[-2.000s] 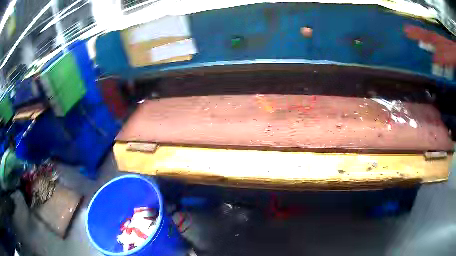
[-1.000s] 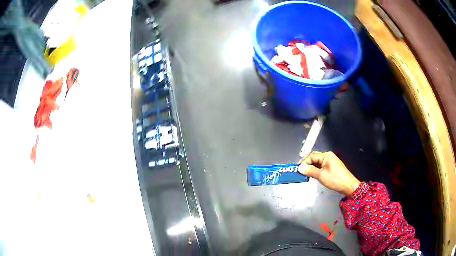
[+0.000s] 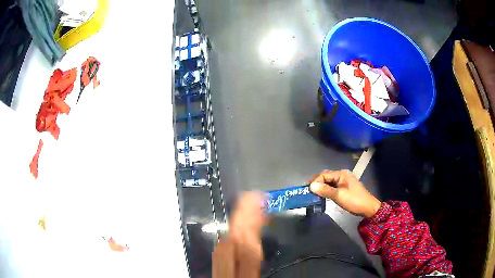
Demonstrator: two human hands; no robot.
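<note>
A small blue cutting die (image 3: 290, 198) with white handwriting on its side is held level above my lap, in front of the grey floor. My right hand (image 3: 342, 190) pinches its right end between thumb and fingers. My left hand (image 3: 247, 220) is blurred at the die's left end; whether its fingers grip the die cannot be told.
A round blue bin (image 3: 374, 127) with white and red offcuts stands on the floor at upper right. The white table (image 3: 125, 163) at left bears red cut pieces (image 3: 54, 103), scissors (image 3: 88, 73) and a yellow tray (image 3: 81, 35). The press's wooden edge (image 3: 477, 114) is at far right.
My left hand has come into view at the die's left end. My right hand still holds the die, now slightly tilted. The bin appears further right, and the view has turned away from the press.
</note>
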